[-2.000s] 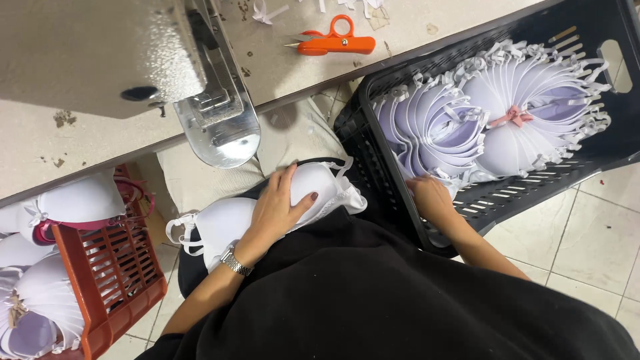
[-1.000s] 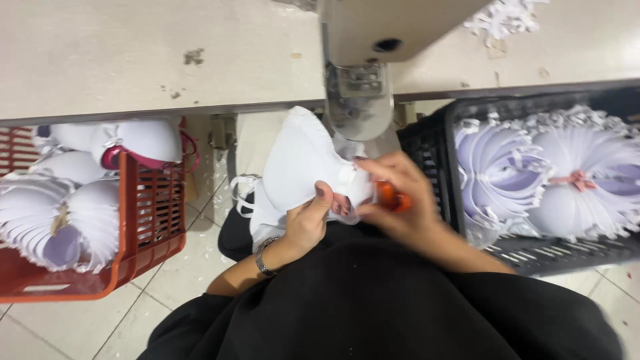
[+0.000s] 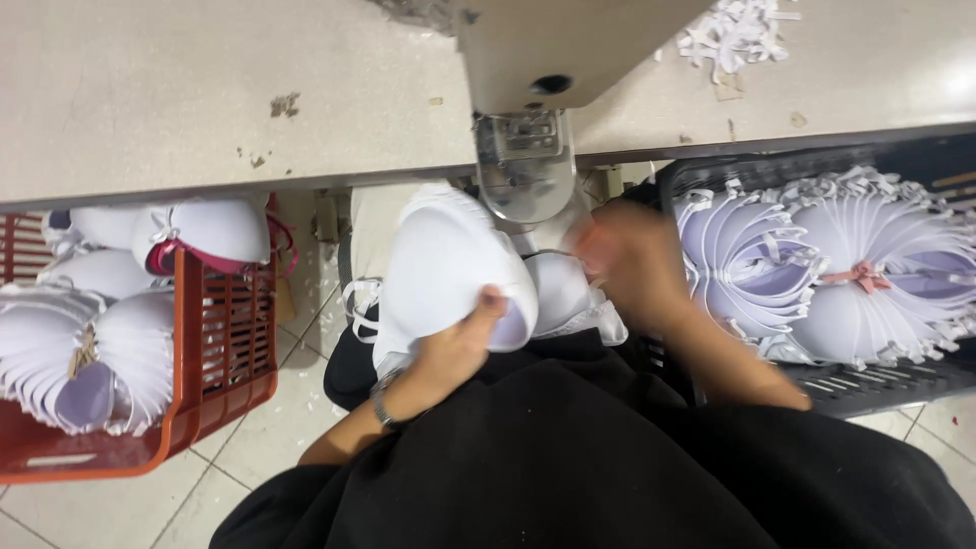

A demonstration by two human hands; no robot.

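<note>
My left hand (image 3: 457, 347) grips a white moulded bra (image 3: 438, 267) by a cup edge, with the thumb over the rim. To the right, my right hand (image 3: 637, 271) is blurred; an orange patch at its fingers looks like the thread snips (image 3: 598, 245), whose blades cannot be made out. Another white bra cup (image 3: 560, 290) lies on my lap between the hands. White straps (image 3: 362, 309) hang at the left of the held bra. Just above the hands is the sewing machine's clear plate (image 3: 526, 183).
A red plastic crate (image 3: 187, 358) of white bras stands at left, and a black crate (image 3: 877, 389) of tied bra bundles at right. Above are the table (image 3: 191, 91), the sewing machine head (image 3: 564, 46) and a heap of white scraps (image 3: 736, 38). Bits of thread lie on the tiled floor.
The orange thread snips lay on the table two seconds ago; one second ago they showed in my right hand. My right hand has left the black crate. The view has shifted left.
</note>
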